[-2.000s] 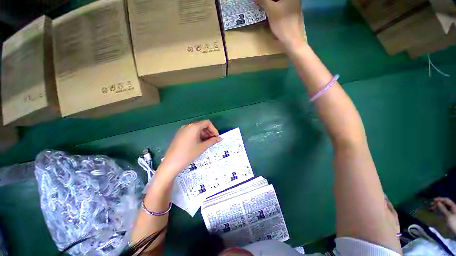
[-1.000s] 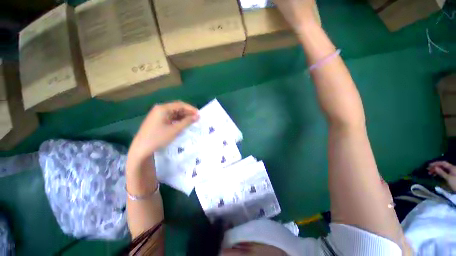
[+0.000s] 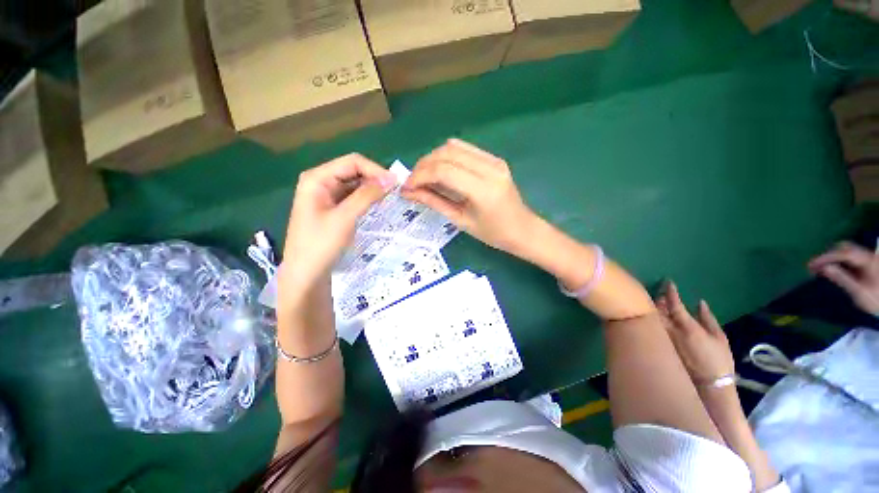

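Observation:
My left hand (image 3: 332,212) grips the top corner of a printed label sheet (image 3: 386,241) between thumb and fingers, above the green bench. My right hand (image 3: 467,193) is beside it, its fingertips pinched at the same top edge of the sheet; whether a single label is between them cannot be told. A stack of label sheets (image 3: 443,337) with dark code blocks lies just below, near my body. A row of brown product cartons (image 3: 299,67) stands along the far side.
A clear bag of white cables (image 3: 169,332) lies at left, with a white cable plug (image 3: 261,252) beside it. A thin white string (image 3: 819,53) lies at far right. Another person's hand (image 3: 699,337) is at right near my elbow, and another hand (image 3: 850,274) shows at the right edge.
My right hand has come back from the rightmost carton of the row to the sheet in my left hand. The view has shifted, so the cartons sit higher and further right.

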